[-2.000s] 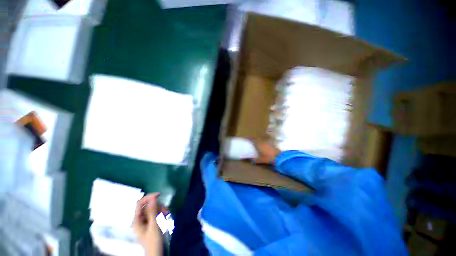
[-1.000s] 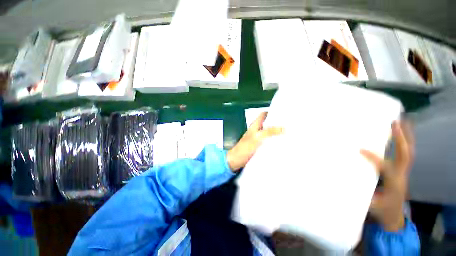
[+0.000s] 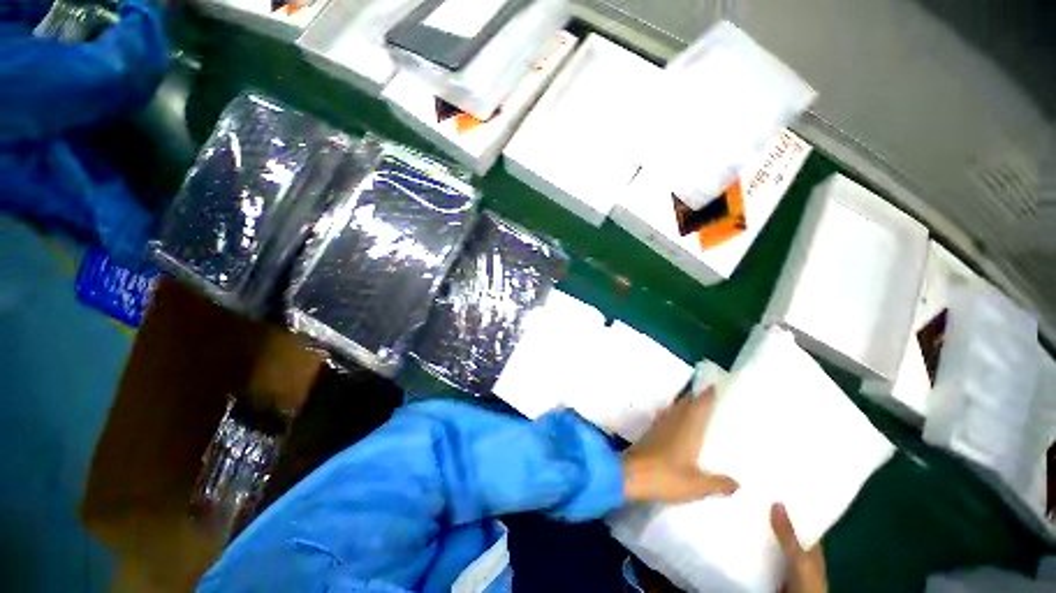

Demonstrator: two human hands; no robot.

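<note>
A stack of white sleeves or sheets (image 3: 799,429) lies at the lower right, near the green belt's front edge. My left hand (image 3: 681,454) rests on its left side, fingers spread. My right hand (image 3: 799,556) is at its lower edge, mostly cut off by the picture's bottom; only fingers show against the stack. Both hands hold the stack between them. White cards (image 3: 591,365) lie in low piles just left of the stack, partly behind my left sleeve.
Bagged keyboards (image 3: 382,255) stand in piles left of the cards. Open white box bases (image 3: 851,278) and printed lids (image 3: 712,220) line the far side, some bearing trays. A brown carton (image 3: 162,405) is at lower left. Another person's blue sleeve (image 3: 70,116) shows upper left.
The view has swung round toward the left. The white stack, held raised and tilted a second ago, is now lower, at the belt beside the cards, with both hands still on it.
</note>
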